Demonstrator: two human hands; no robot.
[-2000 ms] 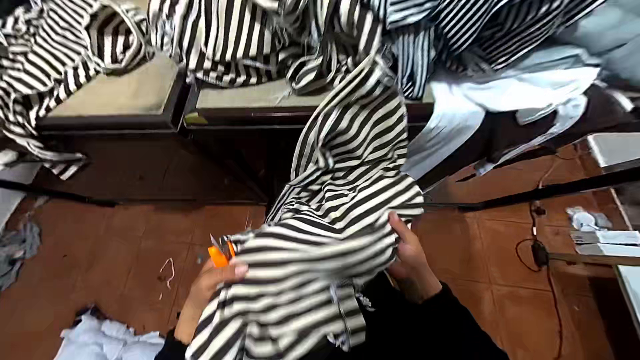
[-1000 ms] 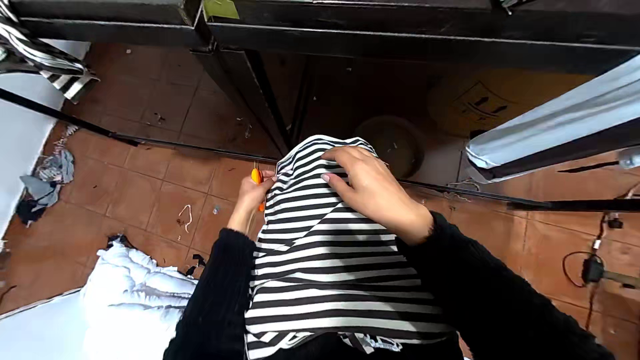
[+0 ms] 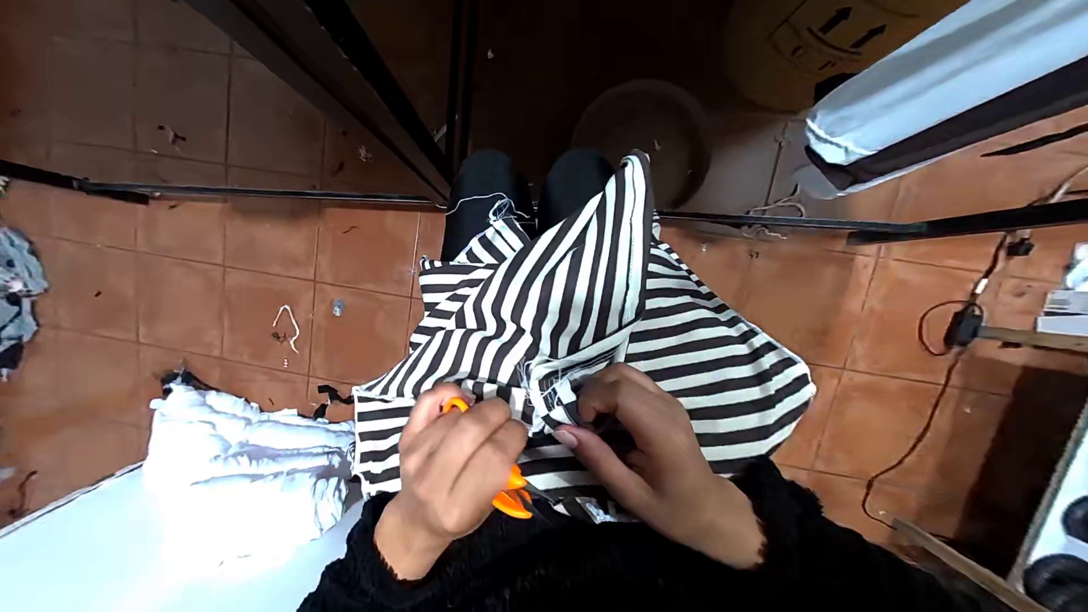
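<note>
A black-and-white striped knit garment point(image 3: 561, 289) lies over my lap, with loose threads at a seam edge near its middle. My left hand point(image 3: 459, 467) is closed around small orange-handled scissors point(image 3: 512, 501), whose dark blades point right, and its fingers also rest at the cloth. My right hand point(image 3: 646, 450) pinches the garment's seam between thumb and fingers, beside the loose threads. The two hands are close together but apart.
White bundled cloth point(image 3: 246, 459) lies on a white surface at lower left. Black metal bars point(image 3: 272, 194) of a table frame cross ahead. White and black cloth point(image 3: 943, 93) hangs at upper right. A cable point(image 3: 918, 425) runs over the tiled floor, where thread scraps lie.
Before, my right hand lay flat on the spread garment; now it pinches a seam near my left hand. The garment is folded differently, with its seam edge and loose threads exposed.
</note>
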